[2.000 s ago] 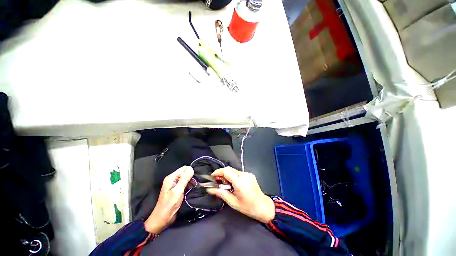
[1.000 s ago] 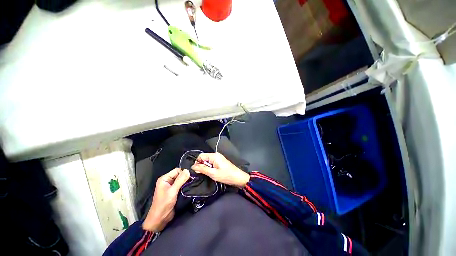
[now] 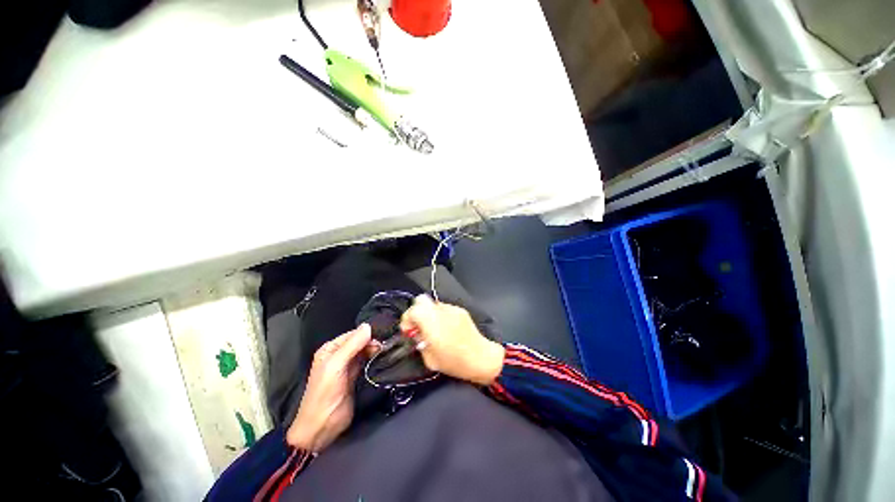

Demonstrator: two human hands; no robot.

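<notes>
A black fabric bag (image 3: pixel 397 365) lies on my lap with its opening facing up. A silver-white zipper line (image 3: pixel 369 371) curves around the opening. My left hand (image 3: pixel 332 384) grips the left edge of the opening between thumb and fingers. My right hand (image 3: pixel 449 339) is closed over the right side of the opening. A little red shows at its fingers, perhaps a small tool, mostly hidden by the hand. A small shiny metal piece (image 3: pixel 400 397) shows at the near edge of the bag.
The white table (image 3: pixel 196 167) holds a lime-green tool (image 3: pixel 359 86), a black stick (image 3: pixel 319 82), a thin brown-handled tool (image 3: pixel 369 22) and a red bottle (image 3: pixel 421 14). A pale cord (image 3: pixel 435 267) hangs at its edge. A blue crate (image 3: pixel 643 324) with black pieces stands at right.
The view has shifted, so the table things sit higher and further left than two seconds ago. My right hand has turned and closed more, hiding the red-and-metal item that showed between its fingers.
</notes>
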